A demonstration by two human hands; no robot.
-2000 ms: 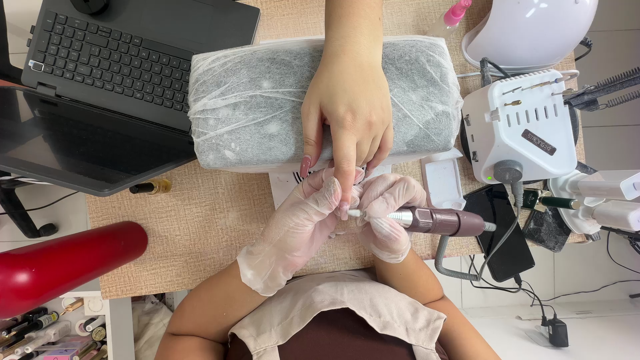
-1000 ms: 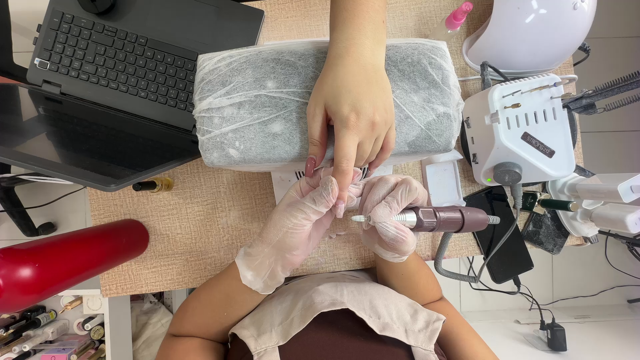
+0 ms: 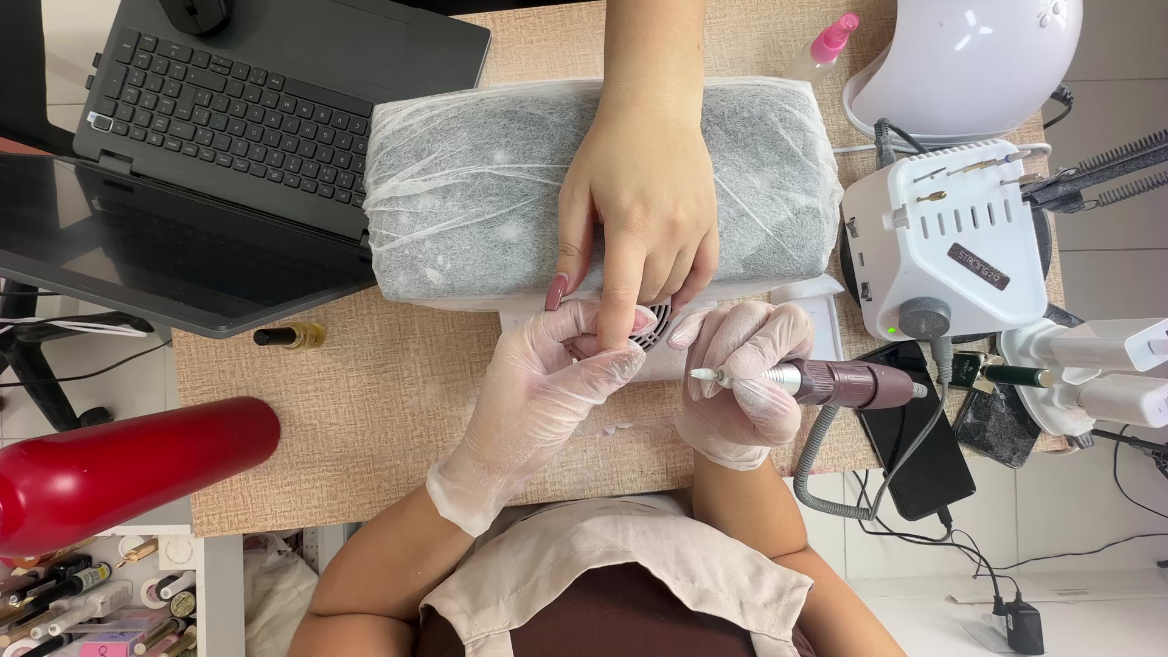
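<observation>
My left hand (image 3: 538,392), in a thin translucent glove, grips the index fingertip of another person's hand (image 3: 643,210). That hand lies palm down over a cushion in a white cover (image 3: 474,201); its thumb has a long mauve nail. In my gloved right hand (image 3: 744,383) is a maroon and silver electric nail drill (image 3: 849,383), with its pale bit pointing left, apart from the held finger. A dust collector's round grille (image 3: 653,330) shows partly behind the hands. The drill's grey cord runs to a white control box (image 3: 949,246) at the right.
Left are a laptop (image 3: 237,109), a small bottle of yellow liquid (image 3: 290,337) and a red cylinder (image 3: 128,474). Right are a white nail lamp (image 3: 967,64), a pink-capped bottle (image 3: 826,50), a black phone (image 3: 912,438) and cables. Many small bottles fill a drawer (image 3: 219,593) at lower left.
The drill bit was close to the held fingertip two seconds ago and is now farther to the right of it. My left hand has shifted its hold, its thumb now across the fingertip.
</observation>
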